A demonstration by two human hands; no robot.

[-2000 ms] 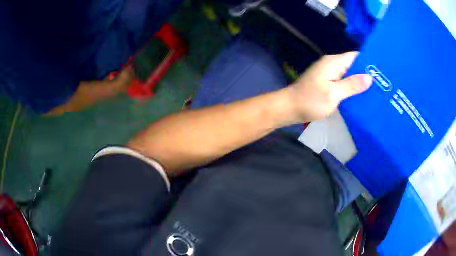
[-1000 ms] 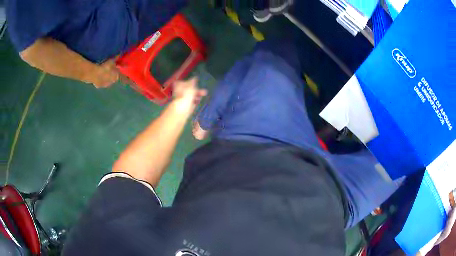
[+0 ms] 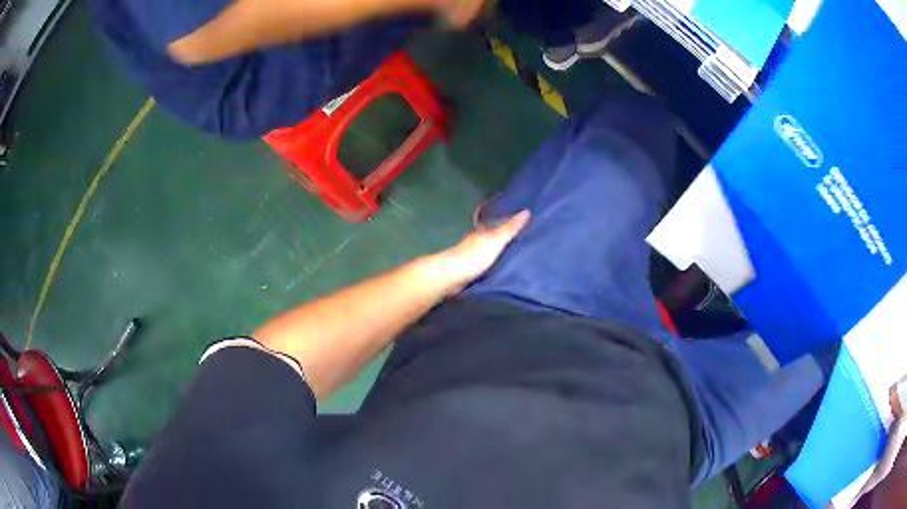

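Observation:
A folding carton (image 3: 796, 214), flat with a solid blue face, small white logo and text lines, lies tilted at the right, partly outside the picture. A white flap (image 3: 704, 234) and a light blue flap (image 3: 833, 423) stick out from it. My left hand (image 3: 487, 247) lies on or just over my thigh, away from the carton, empty, fingers extended. Skin-toned patches show at the lower right edge, cut off and unclear; I cannot tell if they are my right hand.
A stack of blue and white cartons (image 3: 711, 50) is at the top right. A red plastic stool (image 3: 348, 164) stands on the green floor. A person's arm (image 3: 298, 25) and navy shirt are at the top left. A red seat (image 3: 50, 408) is at the lower left.
My left hand has let go of the carton, reached toward the red stool, then come back to my thigh. The other person's hand has left the stool and moved up.

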